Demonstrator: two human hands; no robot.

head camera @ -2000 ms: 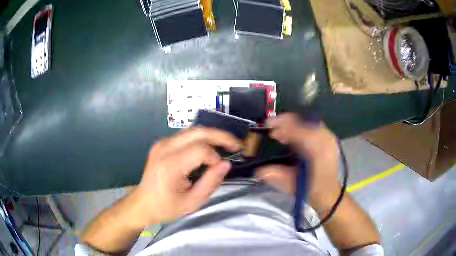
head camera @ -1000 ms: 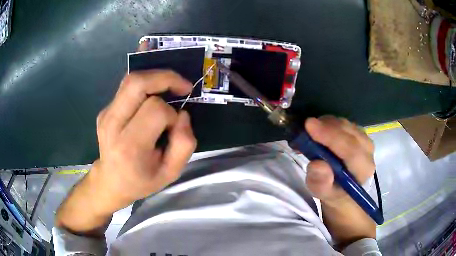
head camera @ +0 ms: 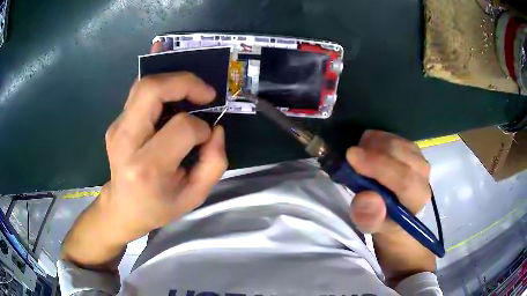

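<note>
The white phone front housing (head camera: pixel 271 41) with a red right end lies on the dark green mat. A black rectangle (head camera: pixel 292 78) is set in its right half. The black LCD module (head camera: pixel 185 63) lies over its left half, slightly tilted, with its orange flex cable (head camera: pixel 236 75) at the middle. My left hand (head camera: pixel 164 139) rests fingers on the LCD and pinches a thin solder wire (head camera: pixel 221 114). My right hand (head camera: pixel 393 173) holds the soldering iron (head camera: pixel 370 188); its tip is at the lower part of the flex area. Whether tip and wire touch is unclear.
A stained brown cardboard sheet (head camera: pixel 456 52) is at the upper right, with a red-rimmed round item (head camera: pixel 511 49) cut off by the edge. A cardboard box (head camera: pixel 491 151) stands below the bench's right side. The mat's front edge runs behind my hands.
Since one second ago the iron's tip has moved down along the flex area, and the wire end with it. Two seconds ago the LCD was held below the phone; now it lies over it.
</note>
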